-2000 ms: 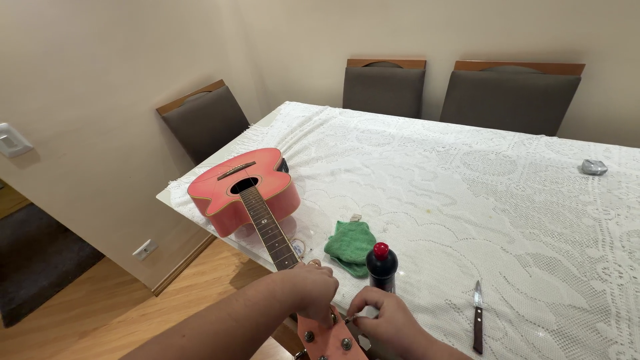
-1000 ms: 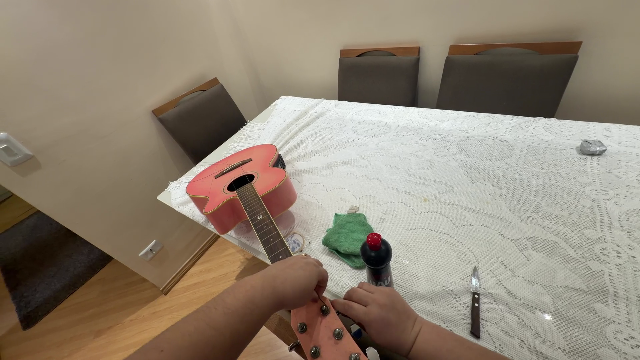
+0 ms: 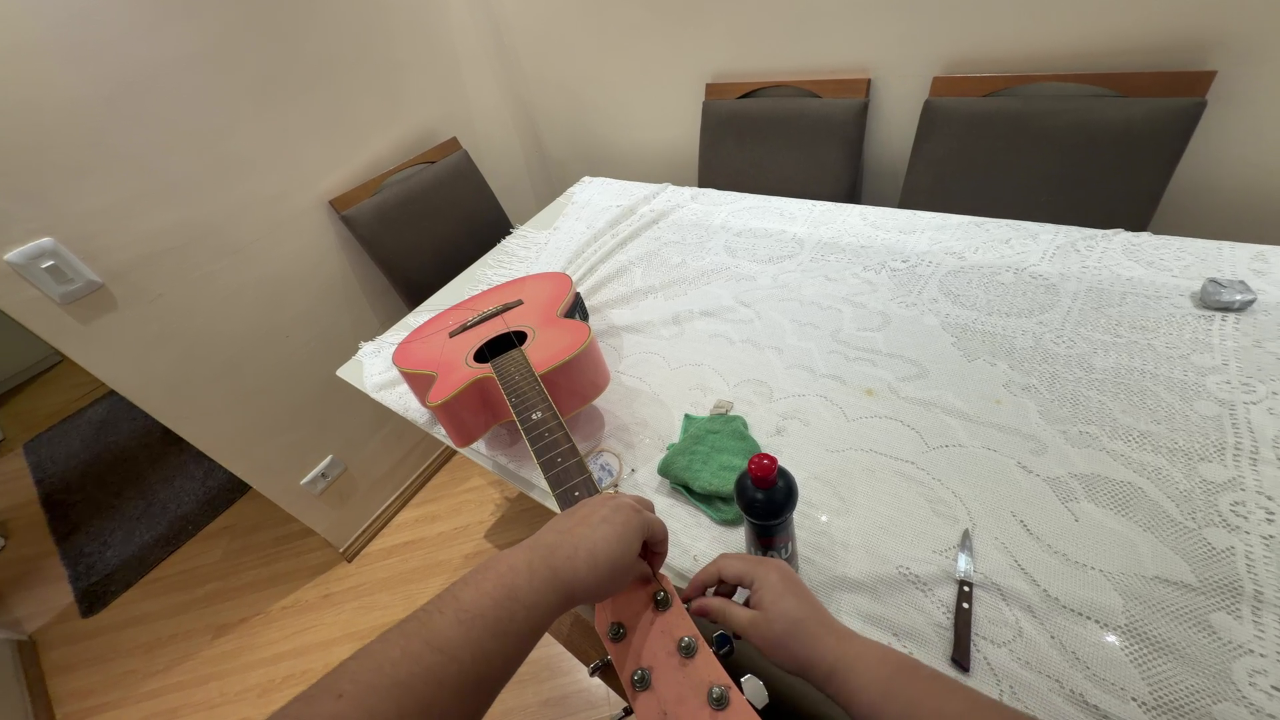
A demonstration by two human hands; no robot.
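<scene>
A pink acoustic guitar (image 3: 545, 362) lies face up across the table's near left corner, its neck and headstock (image 3: 668, 655) pointing toward me. Over the nut end of the neck, my left hand (image 3: 612, 545) pinches a thin string near one tuning post (image 3: 662, 600). My right hand (image 3: 765, 605) is at the right side of the headstock, its thumb and fingers closed on a tuning peg (image 3: 740, 594). Further metal posts and pegs show below both hands. Thin strings run loosely over the guitar's body near the bridge (image 3: 486, 317).
A green cloth (image 3: 712, 458) and a dark bottle with a red cap (image 3: 768, 500) stand close beyond my right hand. A knife (image 3: 963, 605) lies to the right on the lace tablecloth (image 3: 900, 400). A small grey object (image 3: 1227, 293) sits far right. Chairs (image 3: 783, 145) surround the table.
My left hand has risen slightly from the headstock, showing the post beneath. The right hand's fingers have shifted around the peg at the headstock's side.
</scene>
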